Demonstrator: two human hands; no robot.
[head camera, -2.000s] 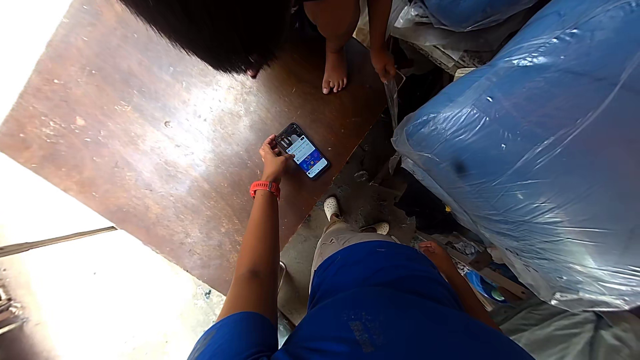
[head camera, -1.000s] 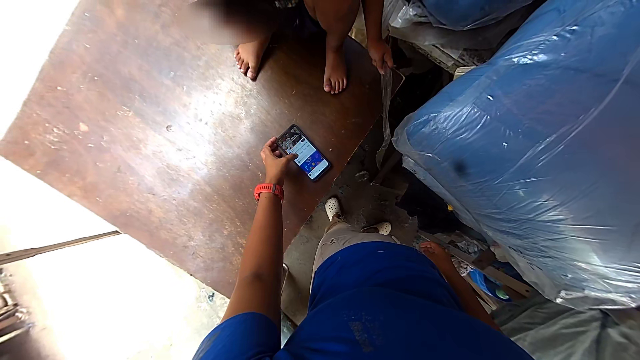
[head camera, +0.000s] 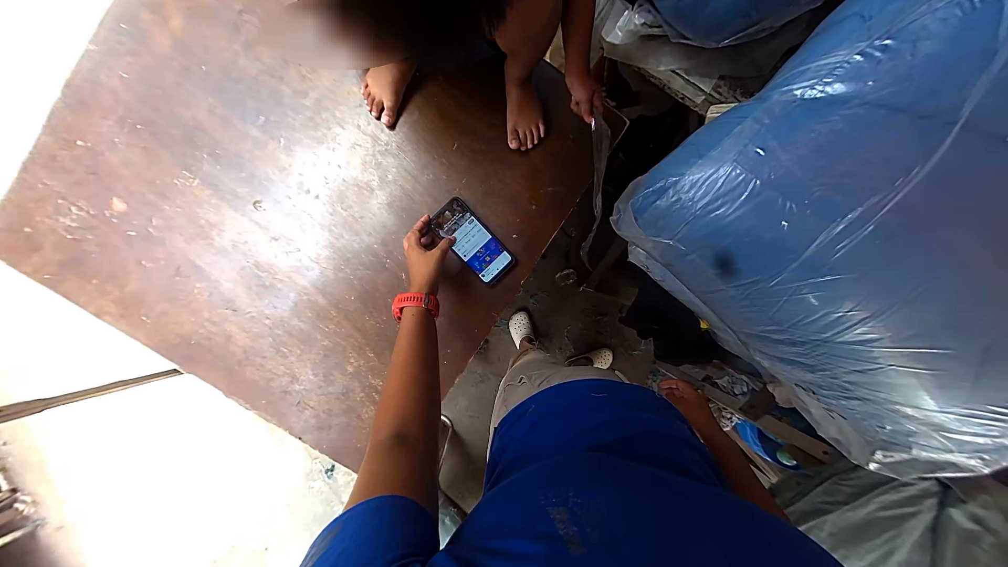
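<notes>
A smartphone (head camera: 473, 242) with a lit screen lies slanted on a worn brown wooden tabletop (head camera: 197, 236). My left hand (head camera: 426, 250), with a red watch strap (head camera: 415, 305) on its wrist, grips the phone's upper left edge, the thumb over the screen. My right hand (head camera: 687, 400) hangs low at my right side, beside the blue shirt; its fingers are partly hidden, and whether it holds anything is unclear.
Another person squats barefoot on the tabletop, one hand (head camera: 584, 96) holding a strip of clear plastic (head camera: 600, 157). A large plastic-wrapped blue bundle (head camera: 835, 228) stands at the right. Scraps and wood pieces (head camera: 787, 437) lie below it.
The other person's head has moved up and back, uncovering a second bare foot. My left hand stays at the phone, and my right hand has not plainly moved.
</notes>
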